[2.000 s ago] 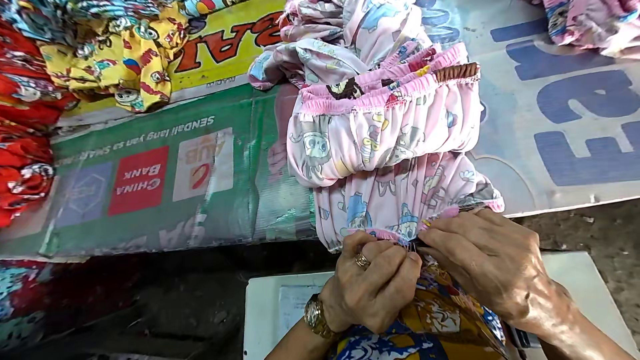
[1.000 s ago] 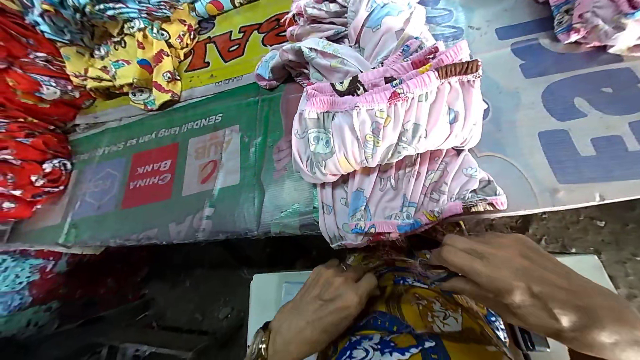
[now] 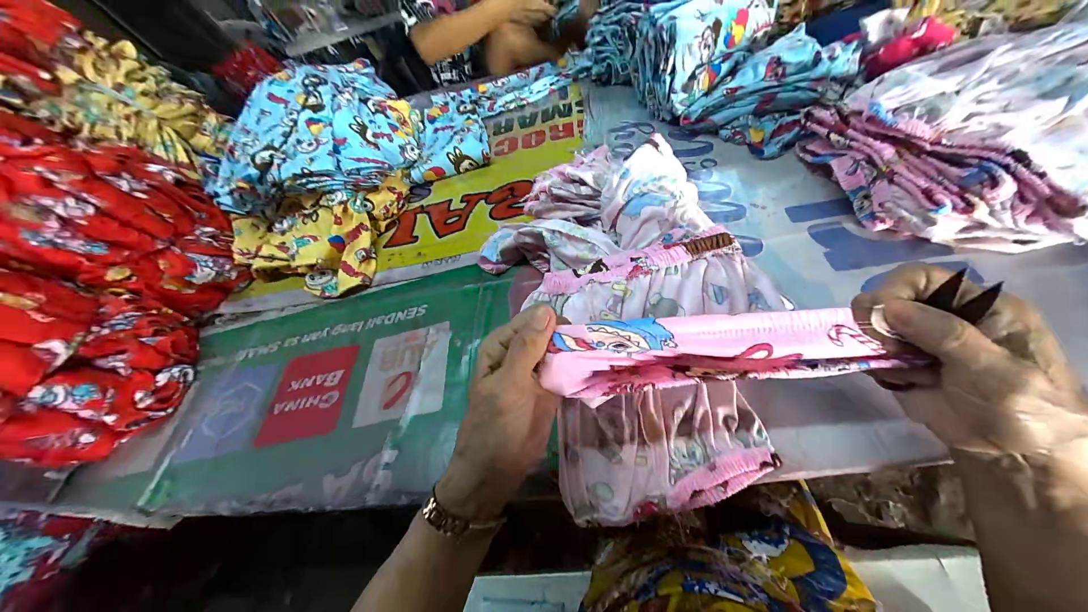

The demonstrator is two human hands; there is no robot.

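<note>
A pink printed garment's elastic waistband (image 3: 722,340) is stretched level between my two hands. My left hand (image 3: 510,391) pinches its left end. My right hand (image 3: 977,365) grips the other end and also holds small dark-bladed scissors (image 3: 965,297), their two points apart and aimed up and right. Below and behind the band, a pink printed garment with gathered edges (image 3: 663,459) hangs over the table's front edge. More pink garments (image 3: 646,191) lie bunched just beyond it.
Red printed garments (image 3: 102,221) are heaped at left, beside yellow (image 3: 310,238) and light blue ones (image 3: 319,127). Blue bundles (image 3: 697,59) stand at the back, a pink pile (image 3: 960,161) at right. Printed banners (image 3: 323,399) cover the table. Another person's arms (image 3: 467,30) show at the back.
Both hands have risen from below the table's front edge to above it, moving apart with the pink waistband between them. Scissors now show in my right hand. The view has tilted up.
</note>
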